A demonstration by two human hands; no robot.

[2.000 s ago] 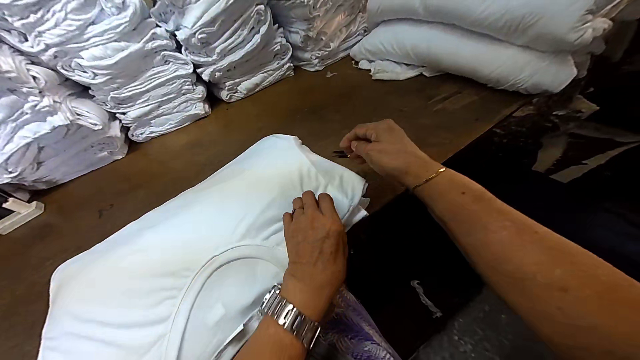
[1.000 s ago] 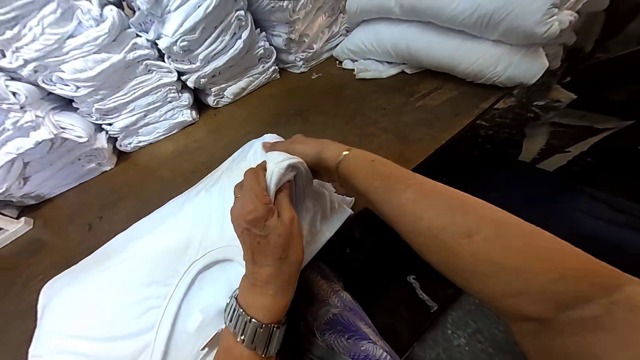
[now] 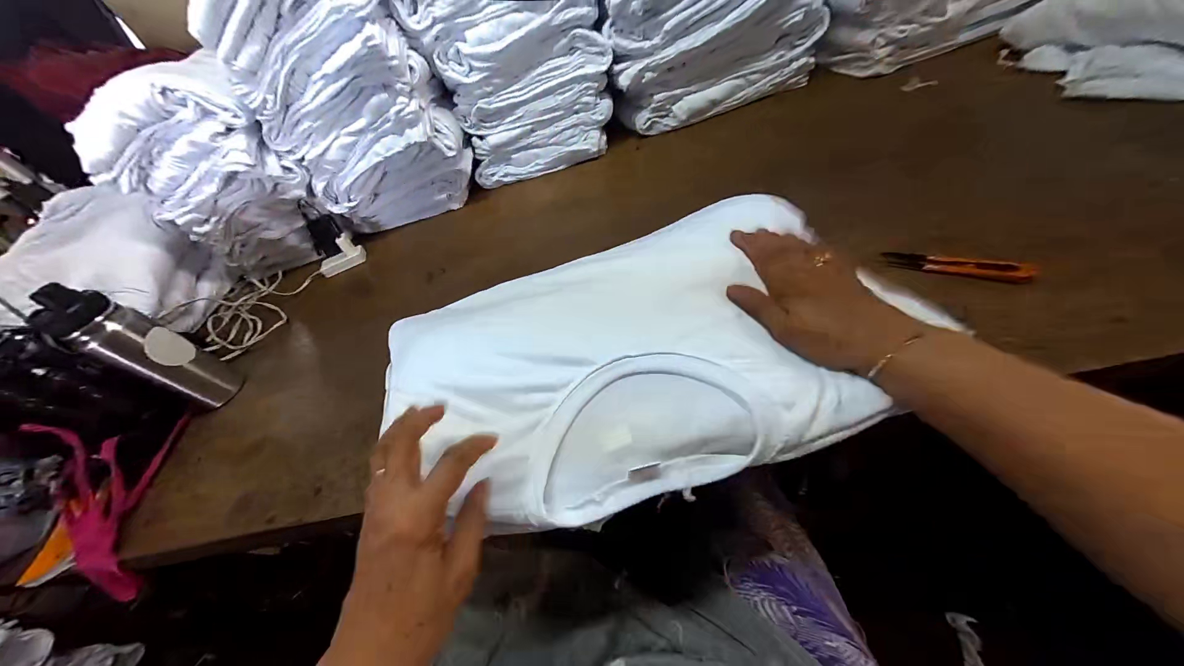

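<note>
A white knit shirt (image 3: pixel 592 314) lies on the brown table with its round ribbed neckline (image 3: pixel 564 416) toward me, a small label inside the collar. My right hand (image 3: pixel 814 296) rests spread on the shirt's right part, holding nothing. My left hand (image 3: pixel 421 518) is over the shirt's lower left corner, fingers apart; whether it touches the cloth I cannot tell. An orange snap-off utility knife (image 3: pixel 967 267) lies on the table to the right of my right hand.
Tall stacks of folded white cloth (image 3: pixel 527 83) line the table's (image 3: pixel 925 148) far side. At left are a steel bottle (image 3: pixel 157 356), a white cable (image 3: pixel 240 319) with a socket block (image 3: pixel 343 256), and a pink cloth strip (image 3: pixel 102 527). The table's front edge runs below the shirt.
My hands were together at the shirt's far right corner a second ago; now they are apart, the left at the lower left. The knife now lies on the table. The view has swung left.
</note>
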